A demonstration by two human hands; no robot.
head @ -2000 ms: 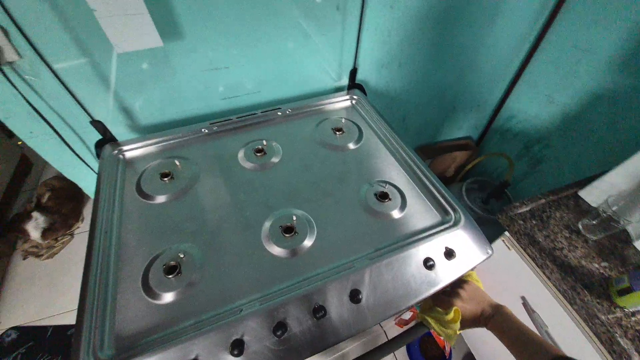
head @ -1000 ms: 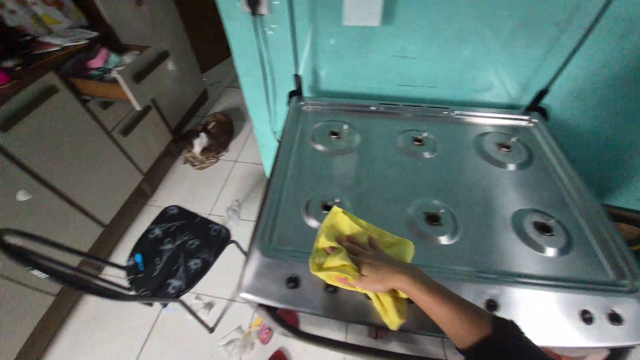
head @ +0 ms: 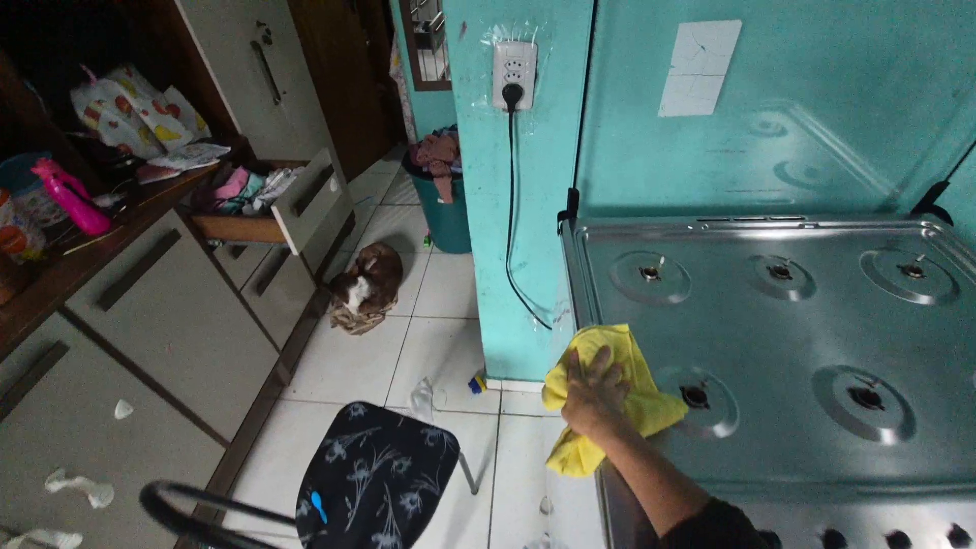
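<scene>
My right hand (head: 598, 393) lies with spread fingers on a yellow cloth (head: 637, 381) and presses it over the left edge of a stainless steel gas stove top (head: 732, 335). Part of the cloth hangs down past that edge, and its right corner touches the front left burner base (head: 695, 396). The burner bases are bare, with no grates or caps on them. Black knobs (head: 835, 537) line the stove's front at the bottom of the view. A dark sleeve covers my forearm near the bottom. My left hand is out of view.
A patterned black chair (head: 381, 473) holding a blue spoon stands left of the stove. Farther back, a brown and white animal (head: 370, 282) lies on the tiled floor. An open drawer (head: 313, 198) juts from the cabinets. A black cord (head: 511, 206) hangs from the wall outlet.
My right hand and the yellow cloth have moved from the stove's front right, across its front left part, to its left edge. The view has swung left.
</scene>
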